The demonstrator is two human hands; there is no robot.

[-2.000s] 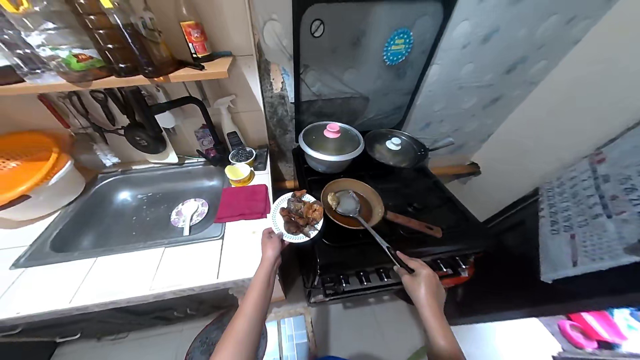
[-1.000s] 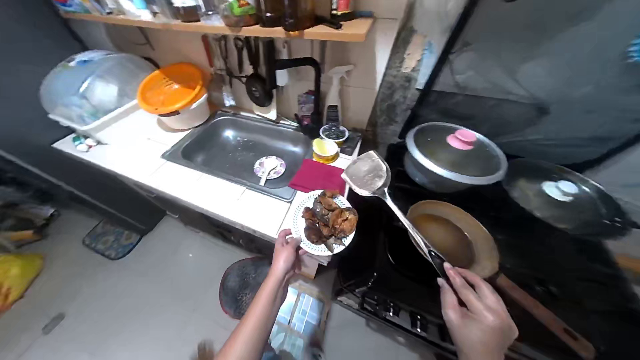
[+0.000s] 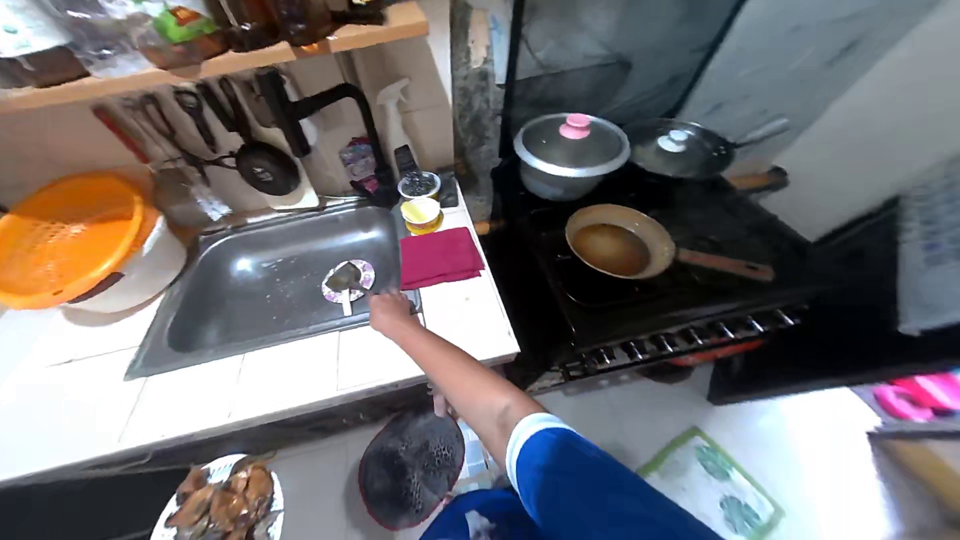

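My right hand [image 3: 391, 311] reaches over the sink's front right edge, closed around the handle of a metal cooking turner [image 3: 345, 277]. The turner's head rests over a small floral plate [image 3: 327, 289] in the steel sink [image 3: 255, 300], beside a white spoon handle [image 3: 346, 304]. At the bottom left is a white plate [image 3: 159, 525] of browned fried pieces [image 3: 225, 502]; my left hand cannot be seen. A frying pan [image 3: 660, 232] with brown oil sits on the stove.
A folded red cloth [image 3: 441, 259] lies right of the sink, near small tubs [image 3: 421, 214]. A lidded pot [image 3: 574, 165] and a lidded pan [image 3: 675, 154] stand at the stove's back. An orange basin [image 3: 75, 240] is at left; a dark stool [image 3: 412, 469] stands below.
My right hand has moved the turner from above the stove to the sink. The plate of fried pieces has moved left, away from the stove, and my left hand has left the view.
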